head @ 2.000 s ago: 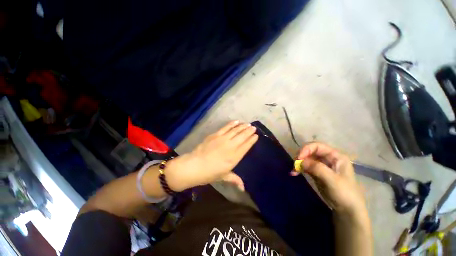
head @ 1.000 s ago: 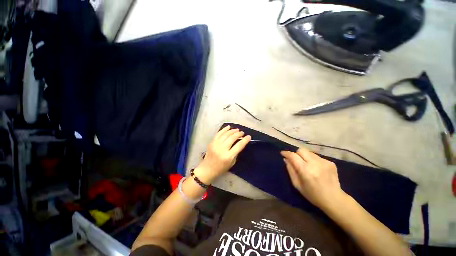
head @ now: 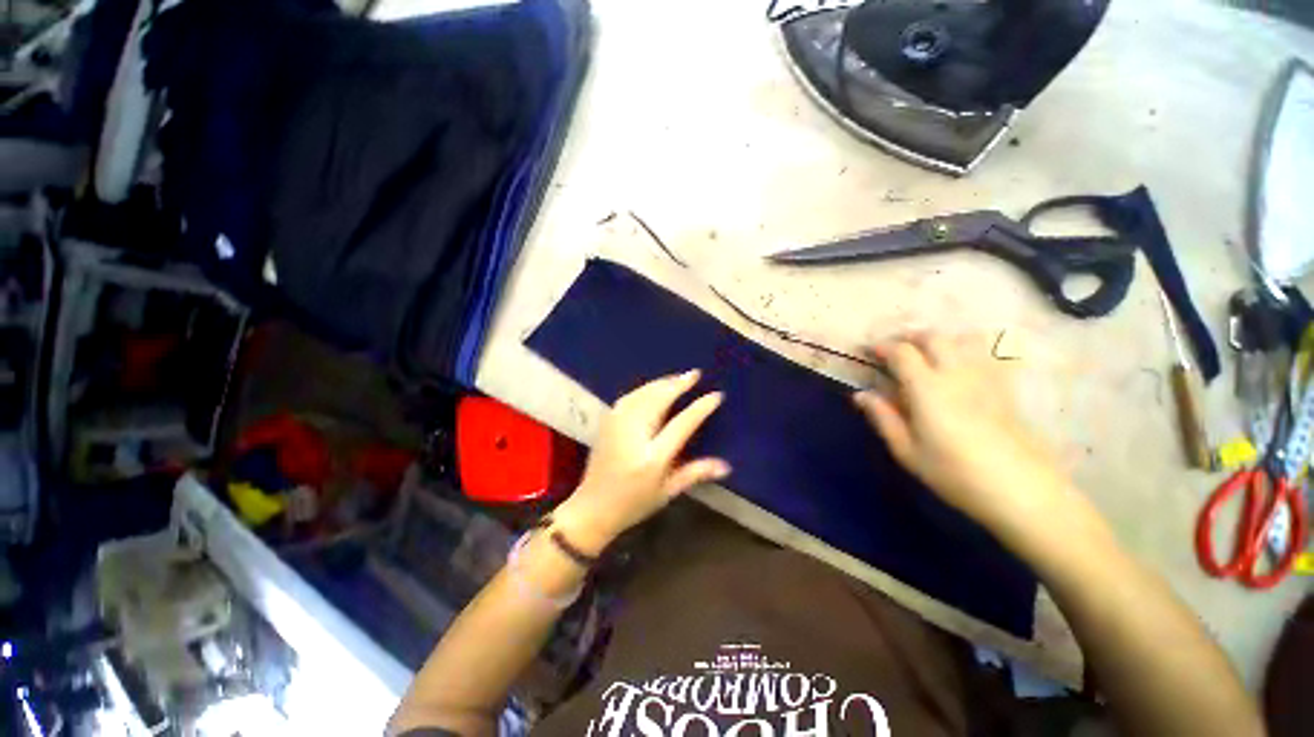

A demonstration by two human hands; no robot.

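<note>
A long navy cut piece (head: 807, 432) lies flat and slanting on the pale worktable in front of me. My left hand (head: 644, 449) rests on its lower edge, fingers spread, holding nothing. My right hand (head: 944, 418) is at its upper edge, fingertips by the end of a thin dark strip (head: 785, 334) that lies on the table along that edge. Whether the fingers pinch the strip or the cloth I cannot tell.
Large shears (head: 951, 238) lie beyond the piece, with a steam iron (head: 922, 72) behind them. A narrow dark offcut (head: 1179, 288), an awl (head: 1189, 410) and red-handled scissors (head: 1251, 526) are at the right. A navy garment pile (head: 418, 173) covers the left table edge.
The view has shifted. My left hand has slid from the piece's far left end to its lower edge. My right hand has moved off the middle of the cloth to its upper edge.
</note>
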